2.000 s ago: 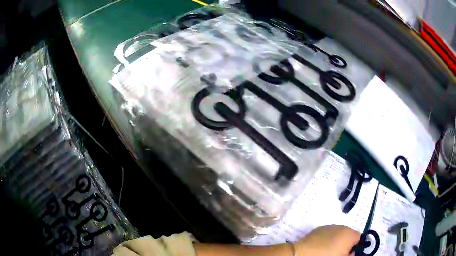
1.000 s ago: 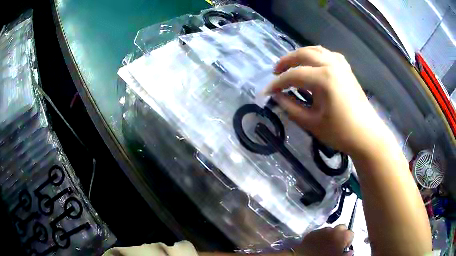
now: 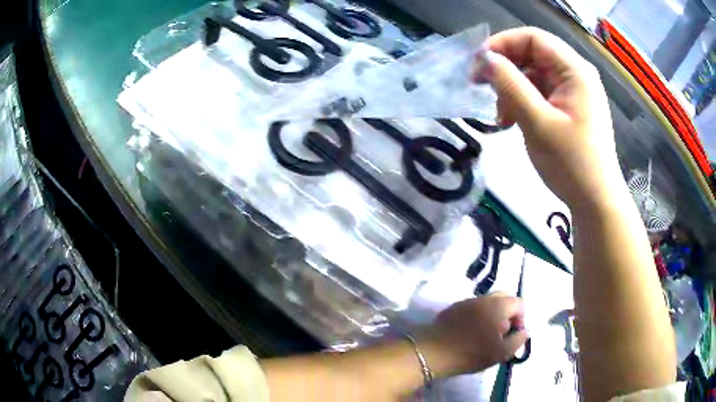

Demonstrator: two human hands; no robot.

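My right hand (image 3: 542,86) pinches the corner of a clear plastic bag (image 3: 447,78) with small dark bits in it, raised over the tray stack. My left hand (image 3: 483,330) is closed in front of the stack. A black ring-ended arm (image 3: 523,350) shows partly beneath its fingers; the fist hides the rest. More black ring-ended arms (image 3: 377,188) lie on the top blister tray (image 3: 212,133), in front of the bag and behind it. The bag partly covers the middle of the tray.
A second tray stack (image 3: 55,259) with black parts stands at left. Sample arms (image 3: 491,251) lie on the left sheet (image 3: 447,294). A single arm (image 3: 559,228) lies further right. A fan (image 3: 650,200) stands at right, partly behind my right forearm.
My right hand has come in from out of view, reached over the tray and now holds the bag up, uncovering arms behind it. My left hand remains low in front, still closed.
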